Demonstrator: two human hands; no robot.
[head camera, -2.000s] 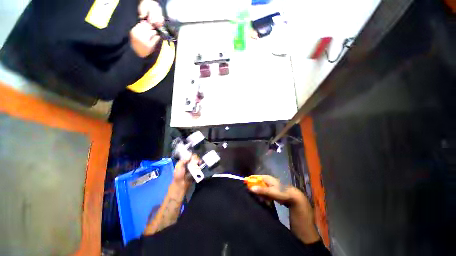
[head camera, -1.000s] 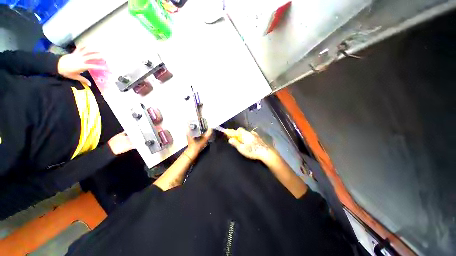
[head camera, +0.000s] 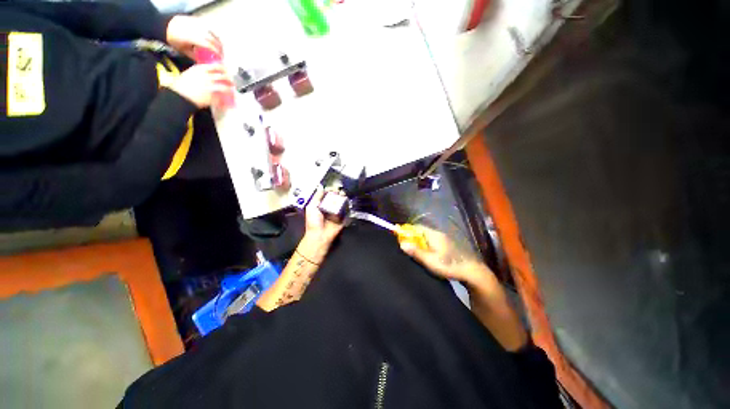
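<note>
My left hand (head camera: 322, 226) holds a metal mould insert (head camera: 322, 177) with a block-shaped moulded part (head camera: 333, 204) at the table's near edge. My right hand (head camera: 439, 254) grips the yellow-orange handle of a hand tool (head camera: 412, 235). The tool's thin pale blade points left and its tip is at the part, though exact contact is unclear. Another insert (head camera: 274, 77) with two dark red-brown parts lies farther back on the table. A further insert (head camera: 258, 152) with two reddish parts lies at the table's left side.
The white-topped table (head camera: 383, 104) bears a green bottle (head camera: 310, 16) at the back. A coworker (head camera: 88, 120) stands at the left, hands at a pink item (head camera: 222, 86) on the table edge. A blue crate (head camera: 237, 298) is below left. An orange-framed door (head camera: 512, 248) stands at the right.
The insert in my left hand has turned, showing its block-shaped part. The tool handle has moved slightly right and down. The coworker now has both hands at the pink item. The view has shifted.
</note>
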